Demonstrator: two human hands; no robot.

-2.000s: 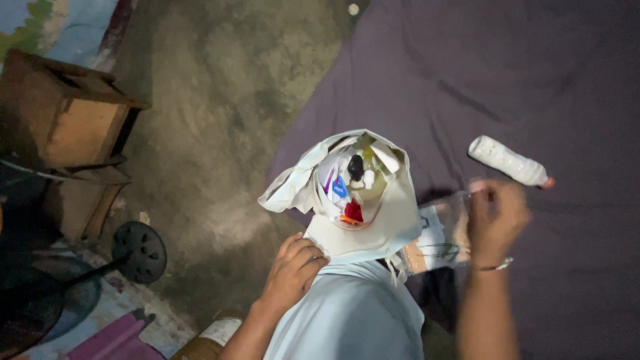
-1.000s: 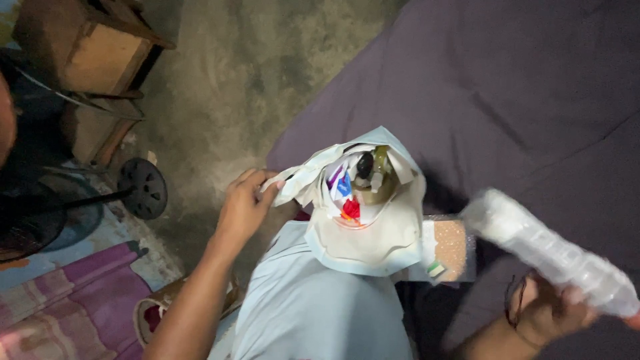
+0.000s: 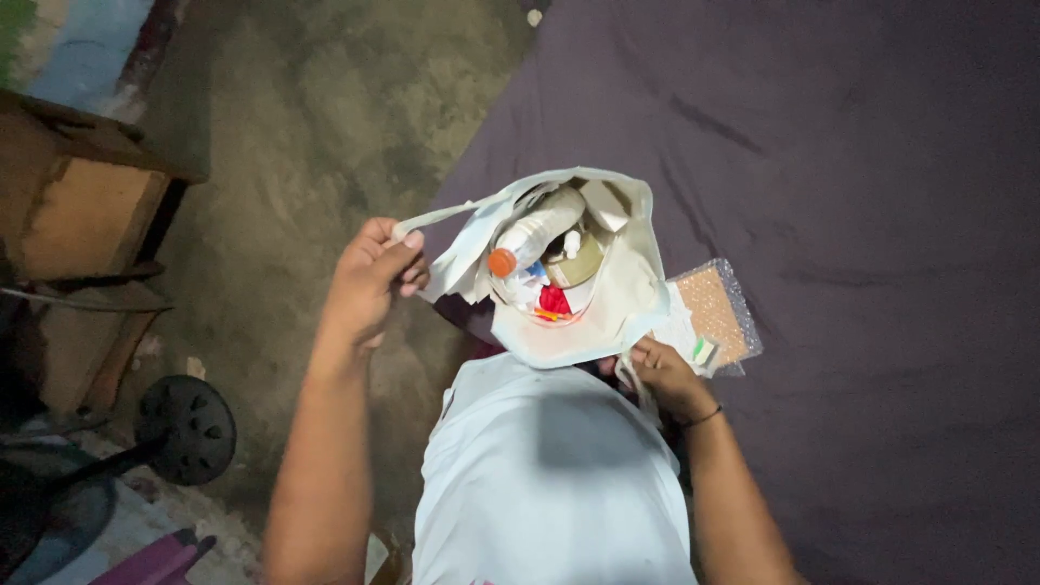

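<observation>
A white fabric tote bag (image 3: 569, 341) gapes in front of my body. Pinched in my left hand (image 3: 378, 272) is one of its handles, pulled out to the left. My right hand (image 3: 662, 374) is closed around the other handle (image 3: 630, 378) at the bag's lower right. Inside lie a plastic bottle (image 3: 544, 223) with an orange cap (image 3: 501, 262), a white box (image 3: 604, 205), an olive-green round object (image 3: 578, 264), a small white piece (image 3: 572, 242) and a red item (image 3: 554, 301). Beside my right hand is a bubble-wrapped tan packet (image 3: 715, 305) with white papers (image 3: 678, 325).
Dark purple cloth (image 3: 853, 203) covers the surface on the right. Bare concrete floor (image 3: 325, 97) runs along the left. Wooden furniture (image 3: 89, 219) stands at the far left, with a black round base on a pole (image 3: 185, 429) below it.
The bottle lay on the purple cloth, then was in my right hand; now it is inside the bag. My right hand has moved left to the bag's handle.
</observation>
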